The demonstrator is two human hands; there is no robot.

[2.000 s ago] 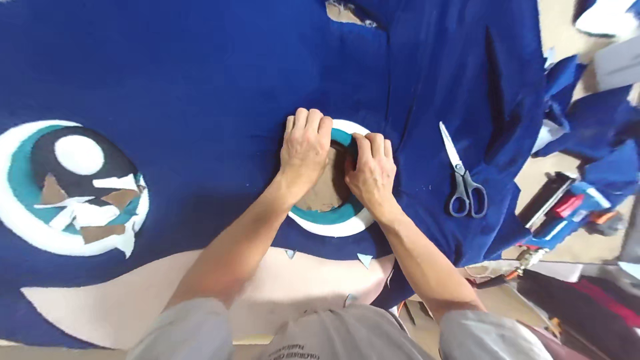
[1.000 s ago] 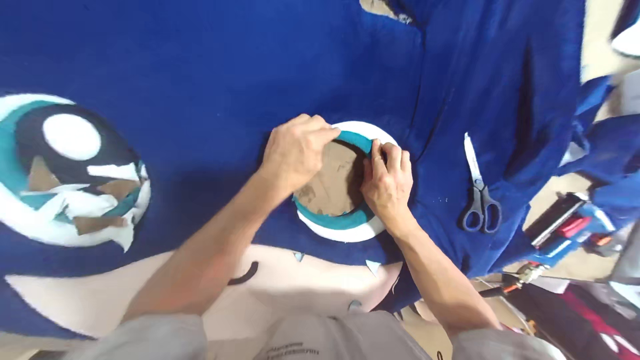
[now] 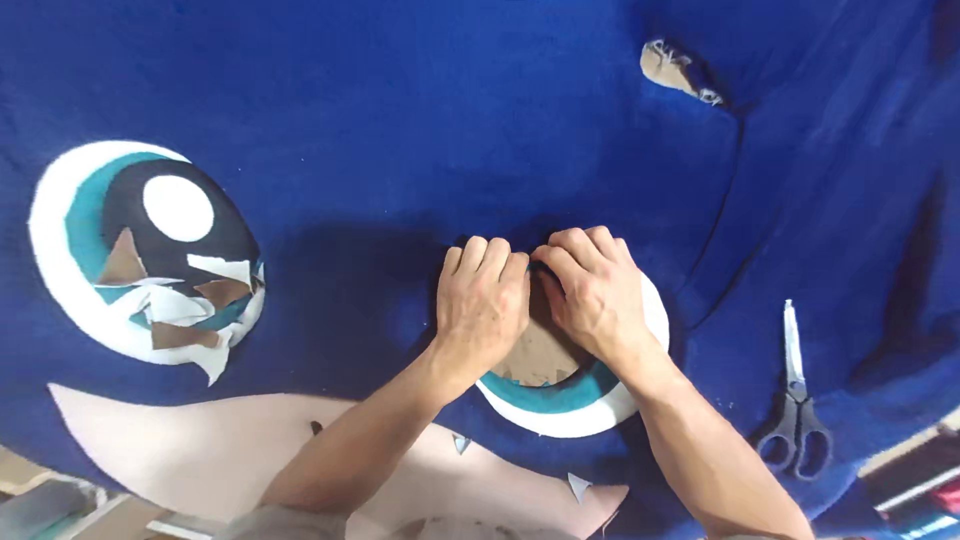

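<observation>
Blue fabric (image 3: 360,112) lies spread out beneath both hands. My left hand (image 3: 484,307) grips the upper left edge of a round opening ringed with teal fabric (image 3: 551,397) and white fabric (image 3: 577,424). My right hand (image 3: 596,289) pinches the same edge close beside it, fingertips curled over and partly hidden. Brown board-like material (image 3: 544,352) shows through the opening. At the left lies a finished-looking eye shape (image 3: 180,210) in white, teal and black, with loose scraps (image 3: 176,304) on its lower part.
Scissors (image 3: 795,405) with dark handles lie on the fabric at right. A pale pink fabric shape (image 3: 187,435) runs along the near side, bearing small scraps (image 3: 577,486). A small hole with frayed edges (image 3: 671,67) is at the upper right. Items stand at the lower right edge (image 3: 922,480).
My hands have come together at the top of the ring; a second ago they were apart on either side of it. The view has shifted, showing more of the left eye shape.
</observation>
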